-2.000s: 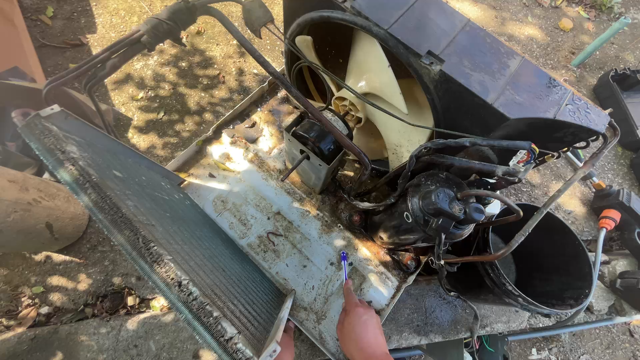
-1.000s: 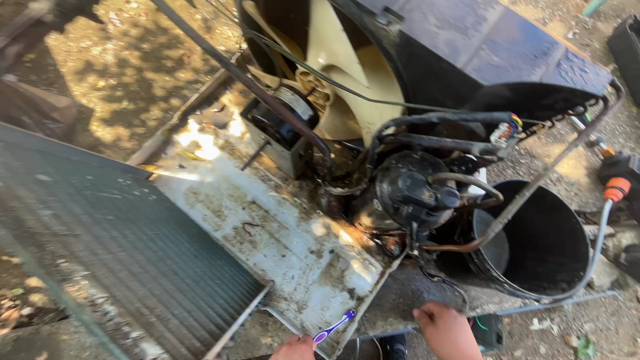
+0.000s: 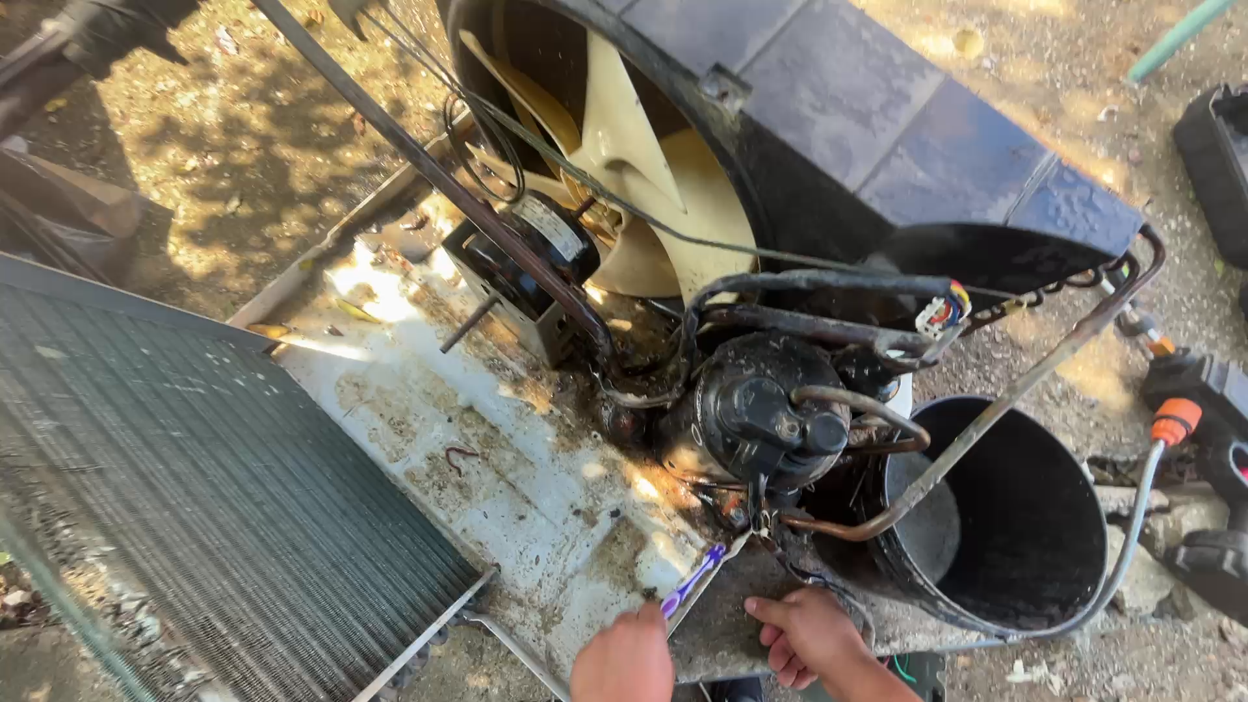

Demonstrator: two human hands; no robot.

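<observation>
A purple and white toothbrush [image 3: 692, 582] is held in my left hand [image 3: 624, 658] at the bottom centre, its head by the near corner of the dirty metal base pan [image 3: 546, 507]. To its right is my right hand [image 3: 811, 639], fingers loosely curled, thumb apart, and nothing visible between them. It is just below the thin wires that hang from the black compressor [image 3: 756, 414]. Left of the compressor stands a fan motor [image 3: 541, 244] with a bare shaft. The finned condenser coil [image 3: 224, 487] leans at the left.
A beige fan [image 3: 634, 166] sits inside the dark housing [image 3: 858, 107] behind the motor. Copper pipes [image 3: 985, 439] bend over a black bucket [image 3: 1014, 526] on the right. A hose with an orange connector [image 3: 1176, 421] and a black pressure-washer-like tool [image 3: 1204, 390] lie beyond it.
The toothbrush has passed from my right hand to my left, which was at the coil's edge. My right hand has moved to the right of the base pan. The view is closer.
</observation>
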